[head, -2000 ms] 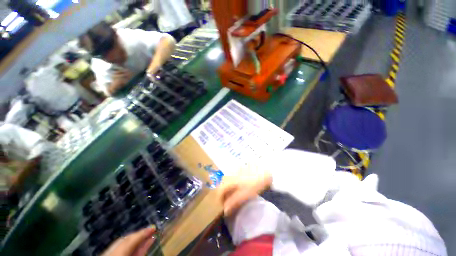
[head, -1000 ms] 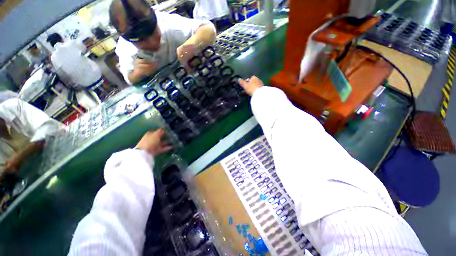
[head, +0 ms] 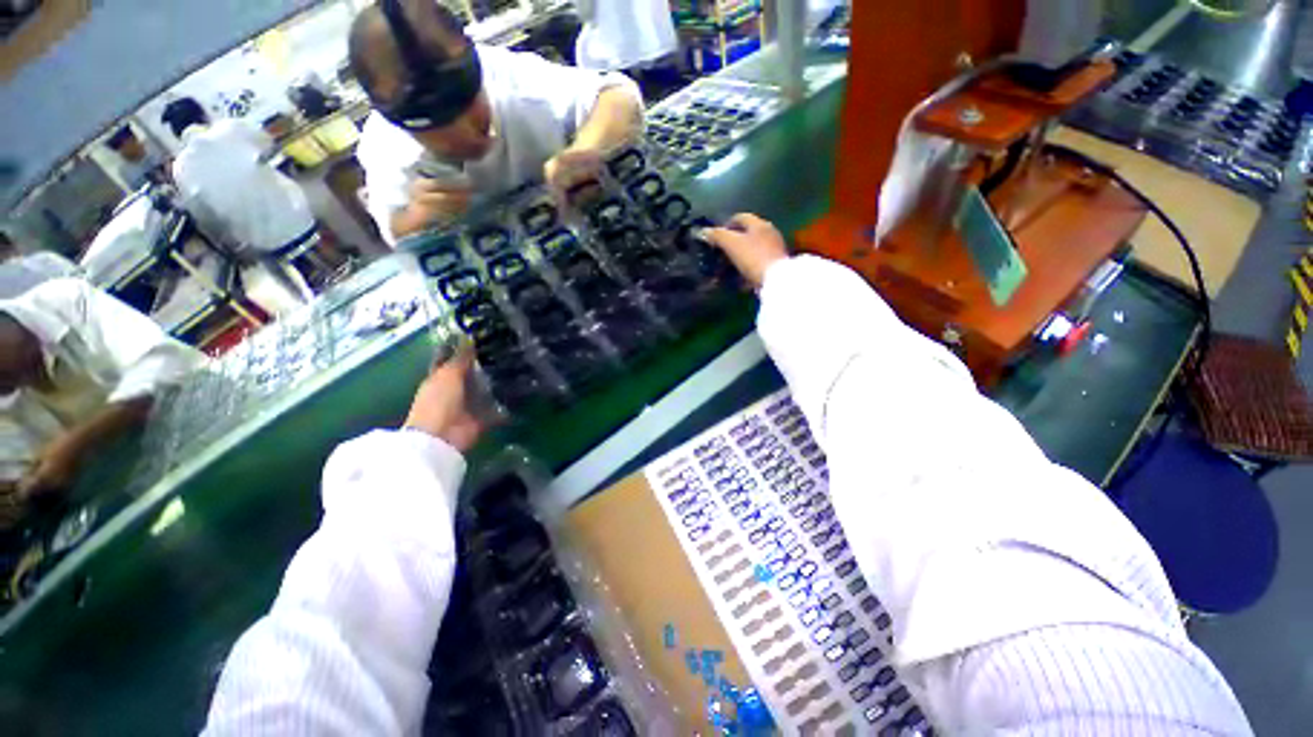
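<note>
A clear blister tray filled with black frame-shaped housings (head: 555,310) is at the centre, tilted, between my two hands. My left hand (head: 449,399) grips its near left edge. My right hand (head: 747,248) grips its right edge, thumb and fingers at the rim. A second tray with black housings (head: 536,619) lies nearer to me, partly hidden by my left sleeve. The white adhesive sheet (head: 749,554) with rows of small dark shapes lies to its right, partly under my right sleeve.
Blue scraps (head: 727,698) lie on brown cardboard (head: 634,554). An orange press (head: 979,216) stands right of my right hand. A person (head: 490,130) across the green bench (head: 259,475) reaches over the held tray's far edge. Stools are at the far right.
My left hand has closed on the tray's edge, and the tray now tilts up from the bench between both hands. My right hand has shifted slightly right.
</note>
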